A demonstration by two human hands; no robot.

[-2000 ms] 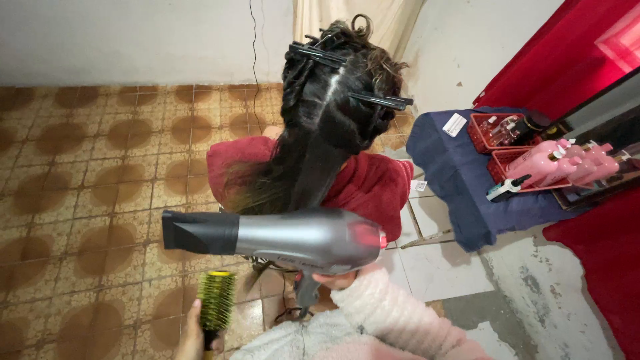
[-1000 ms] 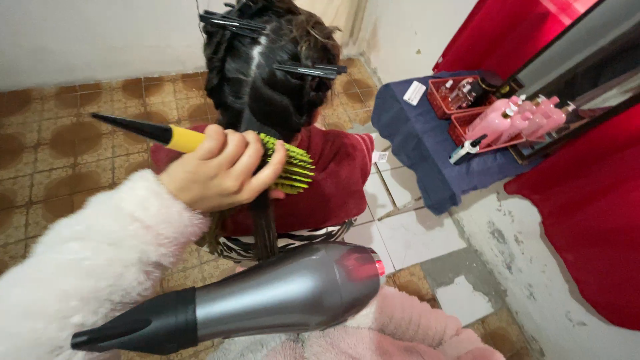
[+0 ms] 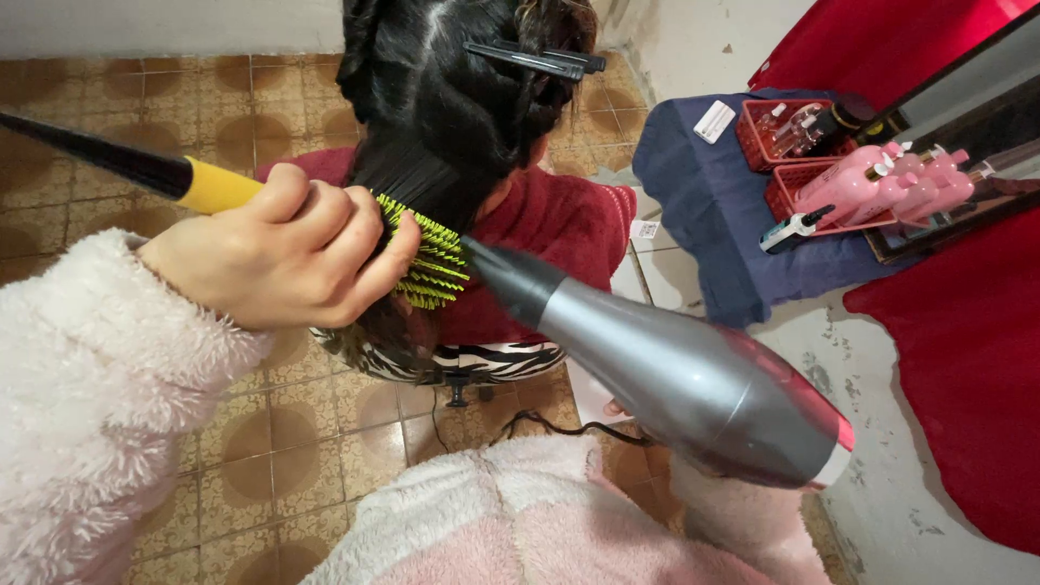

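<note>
My left hand [image 3: 284,248] is closed round a round hairbrush [image 3: 431,256] with yellow-green bristles, a yellow collar and a black tapered handle. The bristles lie against a lower section of a seated person's dark hair [image 3: 414,175]. Black sectioning clips [image 3: 528,61] hold the upper hair. A grey and red hair dryer [image 3: 682,374] points its black nozzle at the brush, its tip close to the bristles. My right hand [image 3: 616,408] holds the dryer from beneath; most of that hand and the dryer's handle are hidden behind the body. A dark red towel [image 3: 561,227] covers the person's shoulders.
At the right, a table with a blue cloth [image 3: 691,187] bears red baskets [image 3: 751,146] of pink bottles [image 3: 853,183] and other containers. A mirror and red curtains stand beside it. A zebra-patterned seat [image 3: 487,361] is under the person; a dark cable [image 3: 561,426] hangs below the dryer.
My left hand has brought the brush from low beside the person up to the hair. The dryer's nozzle, which pointed left below the hair, has swung up to the brush. The view has shifted closer.
</note>
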